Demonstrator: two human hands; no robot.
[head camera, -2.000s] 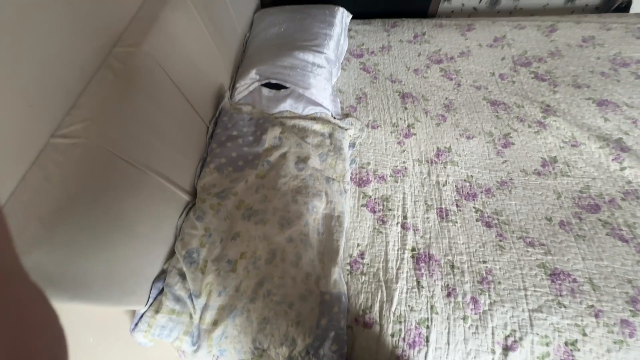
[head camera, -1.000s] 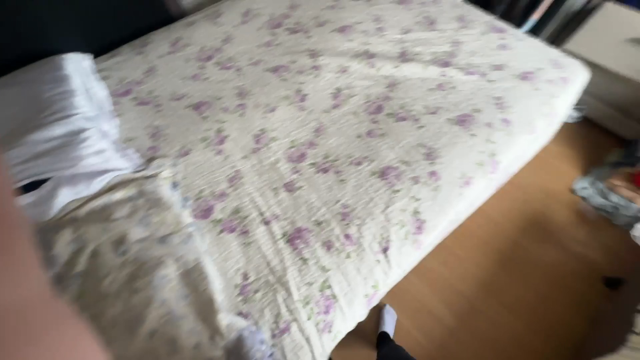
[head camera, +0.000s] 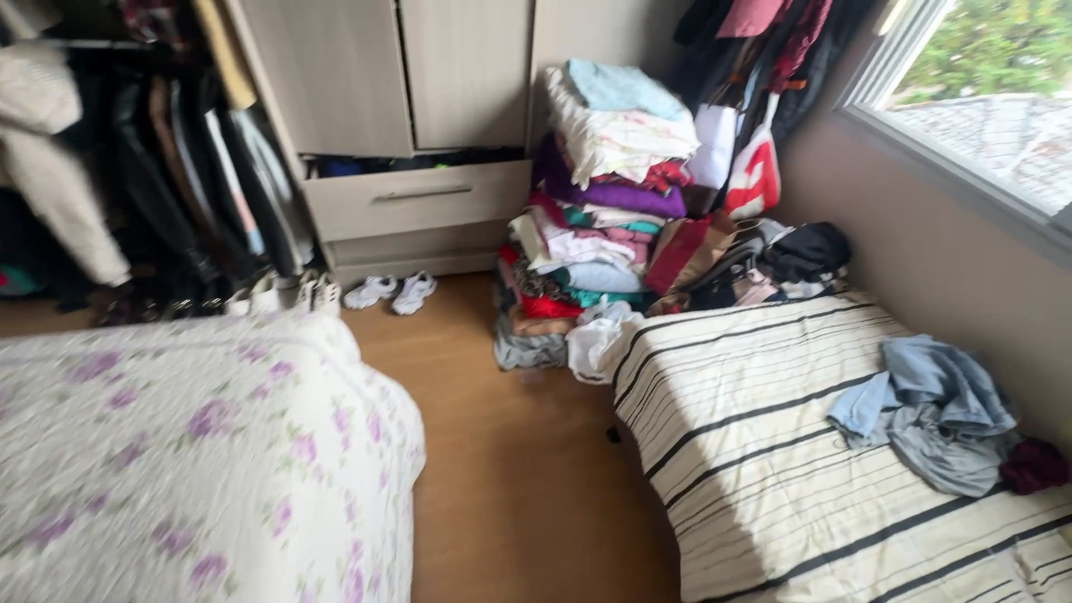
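Neither my left hand nor my right hand shows in the head view now. At the lower left lies a bed with a white floral bedspread (head camera: 251, 469) patterned in purple flowers. On the right stands a second bed under a cream blanket with black stripes (head camera: 770, 435). Crumpled on it are a light blue garment (head camera: 950, 377), a grey garment (head camera: 955, 452) and a dark red cloth (head camera: 1036, 466). A tall stack of folded clothes and linens (head camera: 615, 201) rises from the floor between the beds, near the wardrobe (head camera: 469, 75).
Wooden floor (head camera: 511, 486) runs between the beds. White sneakers (head camera: 389, 293) stand by a partly pulled-out drawer (head camera: 419, 197). Clothes hang at the left (head camera: 176, 159) and from the wall at the right. A paper bag (head camera: 682, 251) leans by the stack; a window (head camera: 988, 92) is upper right.
The view has swung far from the pillows to the wardrobe and the striped bed. The blurred skin-coloured shape at the left edge in both earlier frames is out of view.
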